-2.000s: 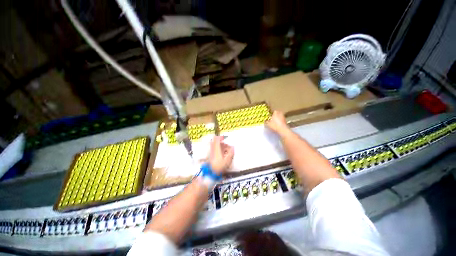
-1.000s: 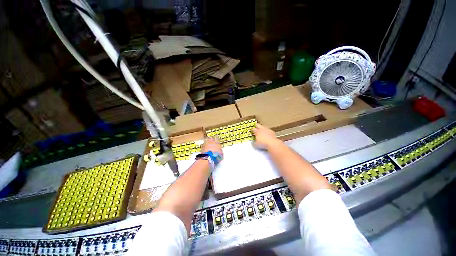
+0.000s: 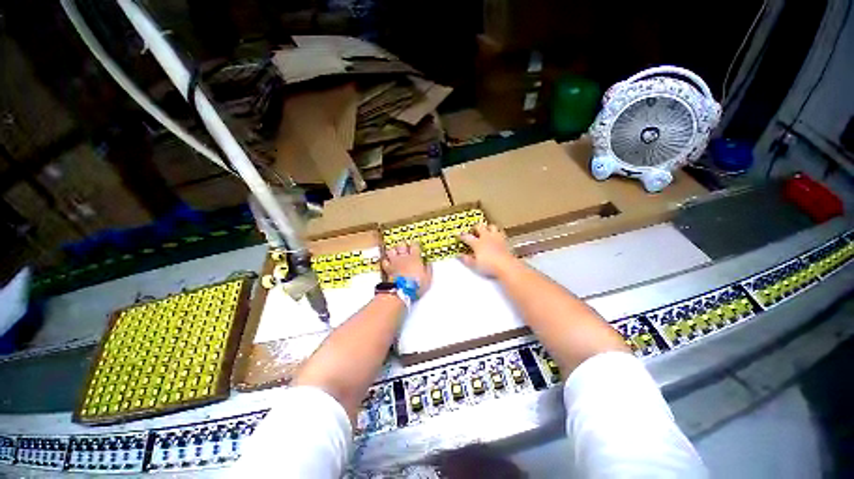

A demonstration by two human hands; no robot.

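My left hand (image 3: 404,265) lies at the left end of the yellow transformer rows (image 3: 435,231) in the right-hand tray (image 3: 440,355). My right hand (image 3: 487,251) is at the right end of the same rows, fingers on or beside the blocks. Whether either hand grips a block cannot be told. White liner (image 3: 459,304) shows nearer me in that tray. The middle tray (image 3: 253,370) holds fewer yellow blocks at its far end. The dispenser nozzle (image 3: 319,304) hangs over it.
A full left tray (image 3: 164,346) of yellow blocks sits on the bench. PCB panels (image 3: 468,385) run along the pale track in front of me. A white fan (image 3: 653,131), flat cardboard (image 3: 524,182), a red container (image 3: 813,196) and stacked cardboard (image 3: 328,112) are beyond.
My left hand has moved from the bare liner to the yellow rows. My right hand has shifted slightly left along them. The dispenser sits further left in view.
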